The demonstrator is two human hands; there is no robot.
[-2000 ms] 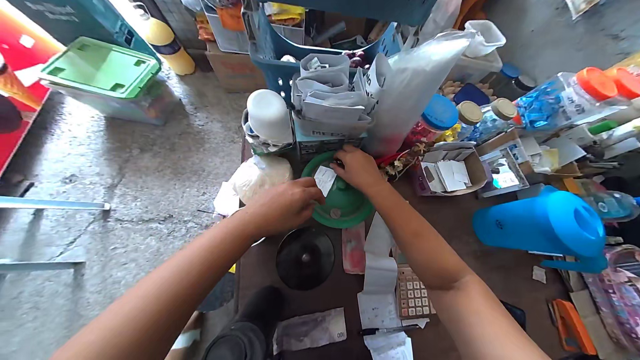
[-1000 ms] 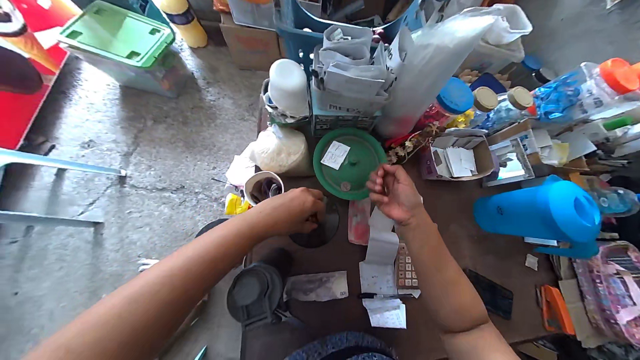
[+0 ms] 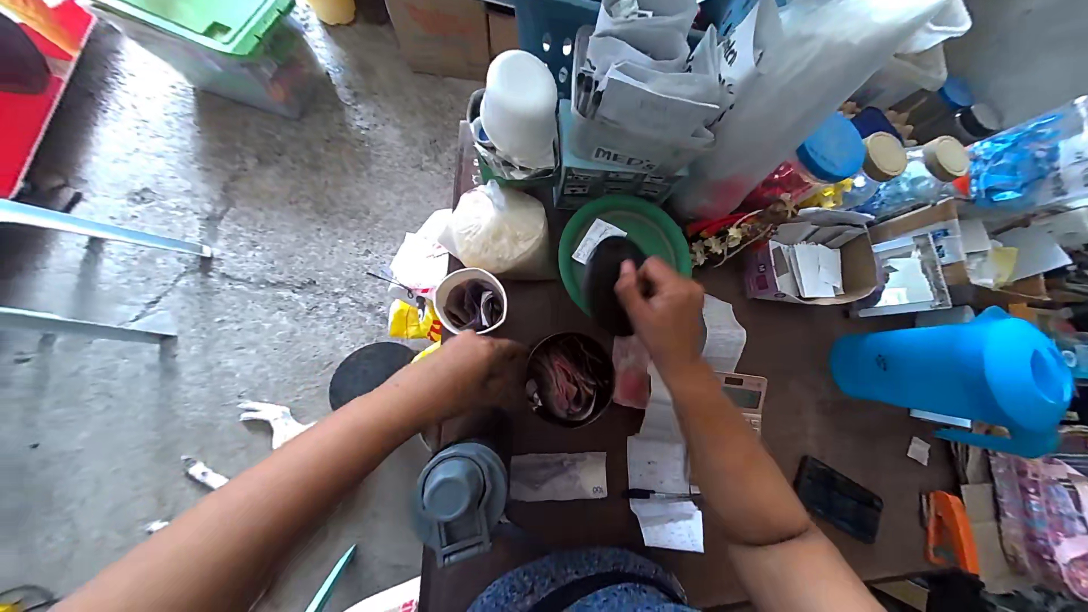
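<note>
My right hand grips a dark round lid by its top and holds it tilted over a green round lid with a paper slip on it. Below and left of it, a round container stands uncovered, with crumpled banknotes inside. My left hand is at that container's left side; its fingers are in shadow, and whether they grip the rim cannot be told. A white cup holding folded notes stands just above my left hand. Nearer me, a banknote lies flat on the brown table.
A grey-lidded bottle stands at the table's near left. Receipts, a pen, a calculator and a phone lie to the right, with a blue pitcher beyond. Behind stand a bag of white contents and a plastic organizer of papers.
The dark lid has come off the round container, showing the banknotes inside, and is now in my right hand. My left hand has moved left from above that container to its side.
</note>
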